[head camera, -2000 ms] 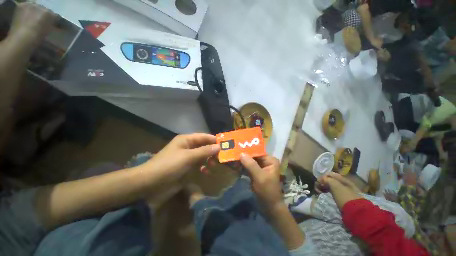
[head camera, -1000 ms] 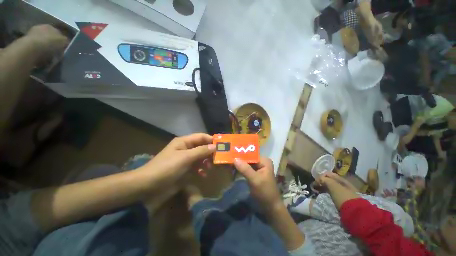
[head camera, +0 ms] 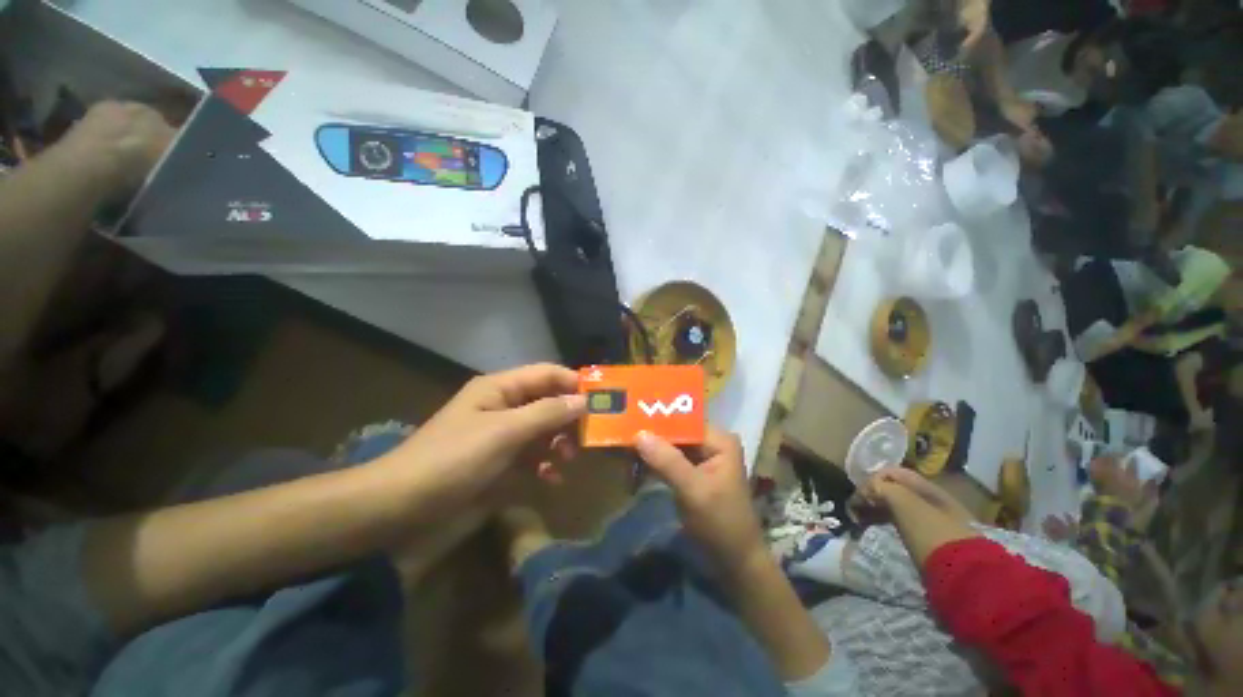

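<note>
An orange SIM card carrier (head camera: 643, 406) with a white wavy logo and a small dark chip area faces me over my lap. My left hand (head camera: 507, 425) pinches its left end between thumb and fingers. My right hand (head camera: 697, 470) holds its lower right edge with the thumb on the front. Behind the card, the black mirror dash cam (head camera: 575, 238) lies on the table against the end of the retail box (head camera: 395, 204), with a thin black cable looped at its side. The box shows a blue-rimmed mirror picture and a red triangle.
The white insert tray (head camera: 443, 38) lies behind the box. A yellow round housing (head camera: 684, 335) sits beside the dash cam. Another person's hand (head camera: 126, 143) is at the box's left end. A red-sleeved person (head camera: 1016, 599) holds a white disc (head camera: 877, 448). Clear plastic (head camera: 872, 170) lies farther back.
The card has shifted slightly left and become more level, and both hands still hold it. The other person's hand at the box has moved lower. White cups at the far side have shifted.
</note>
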